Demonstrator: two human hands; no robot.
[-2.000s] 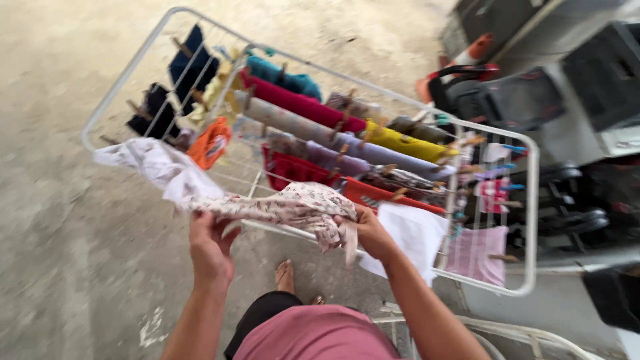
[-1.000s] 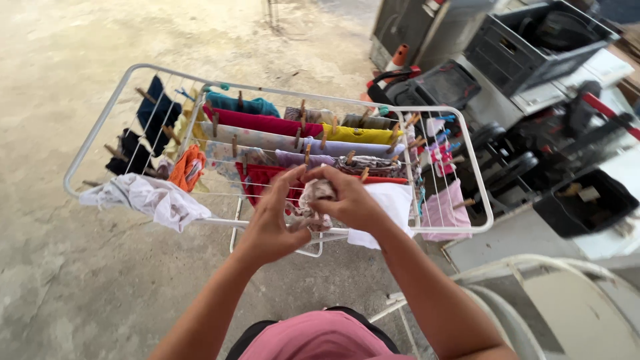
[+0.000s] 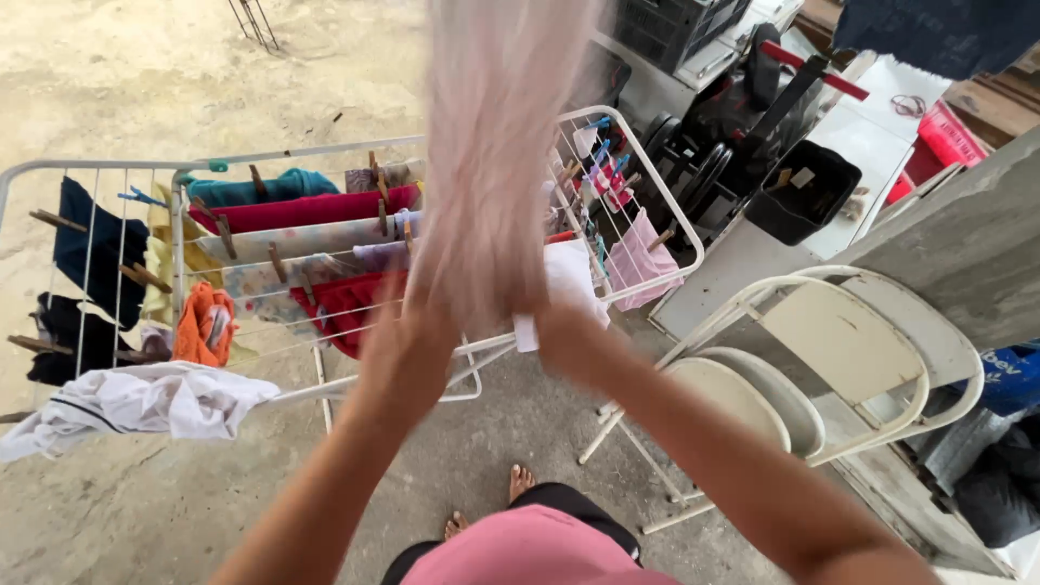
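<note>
A pale pink patterned cloth (image 3: pixel 504 146), blurred by motion, stretches upward from both hands past the top of the view. My left hand (image 3: pixel 410 349) grips its lower left end and my right hand (image 3: pixel 561 333) its lower right end; the fingers are blurred. Behind it stands a white wire drying rack (image 3: pixel 309 152) hung with pegged clothes. A crimson cloth (image 3: pixel 301 213), a red garment (image 3: pixel 337 309) and an orange cloth (image 3: pixel 203 325) hang on the left part. A white garment (image 3: pixel 154 402) is draped over the near left edge, and a white cloth (image 3: pixel 569 280) hangs beside my right hand.
Folding metal chairs (image 3: pixel 845 341) lean at the right, against a concrete post (image 3: pixel 959 244). Behind them are a black plastic bin (image 3: pixel 804 191) on a white surface, a dark crate (image 3: pixel 674 28) and black wheels. Dark fabric (image 3: pixel 934 32) hangs at the upper right.
The patterned cloth was spread between my hands, then bunched up in them; now it is extended upward in a blur. My hands were close together one second ago and are now farther apart.
</note>
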